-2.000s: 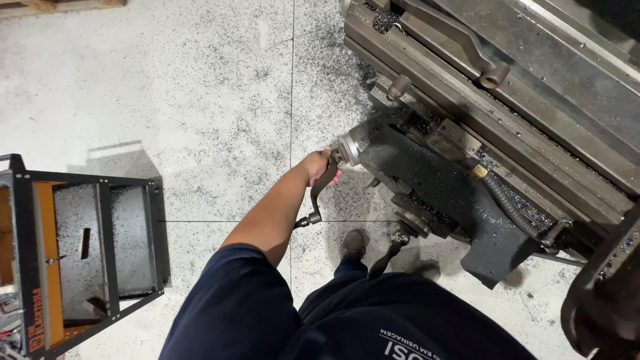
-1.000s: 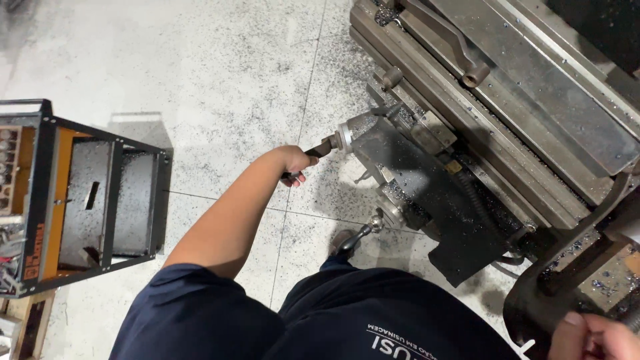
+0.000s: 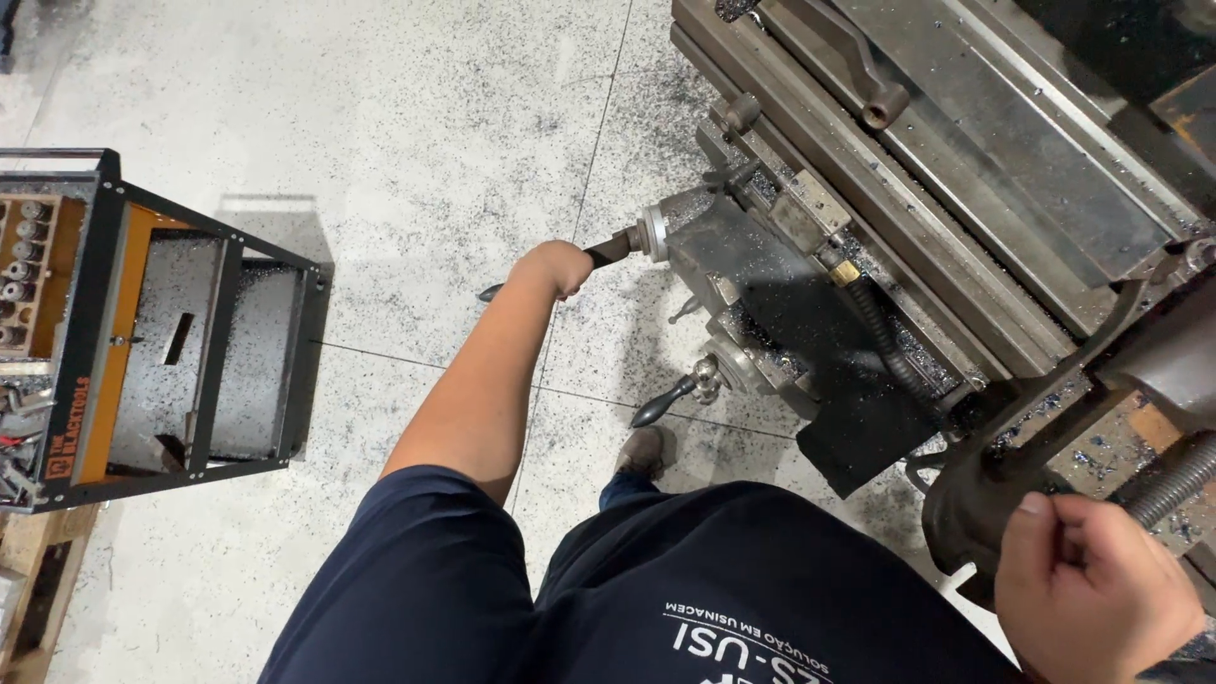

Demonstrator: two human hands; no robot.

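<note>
My left hand (image 3: 560, 269) is closed around the dark crank handle (image 3: 611, 250), which joins a silver dial collar (image 3: 654, 234) on the milling machine's knee; the crank's black end shows beyond my wrist. Below and to the right, a ball crank with a black grip (image 3: 663, 401) has no hand on it. At the lower right my right hand (image 3: 1097, 584) is raised beside the machine's dark curved casting (image 3: 969, 508). Its fingers are curled with the thumb against them, and the inside of the hand is hidden. The machine table (image 3: 883, 180) runs diagonally above, strewn with metal chips.
On the left stands a tool cart (image 3: 214, 351) with a wooden collet rack (image 3: 27, 271) and loose metal tools on top. A wooden pallet (image 3: 47, 579) lies below it. Chips cover the pale floor (image 3: 427, 171). A ribbed hose (image 3: 879, 328) runs along the machine.
My left hand has swung the crank to a different angle. My right hand, out of view two seconds ago, has come in at the lower right and shows more fully now.
</note>
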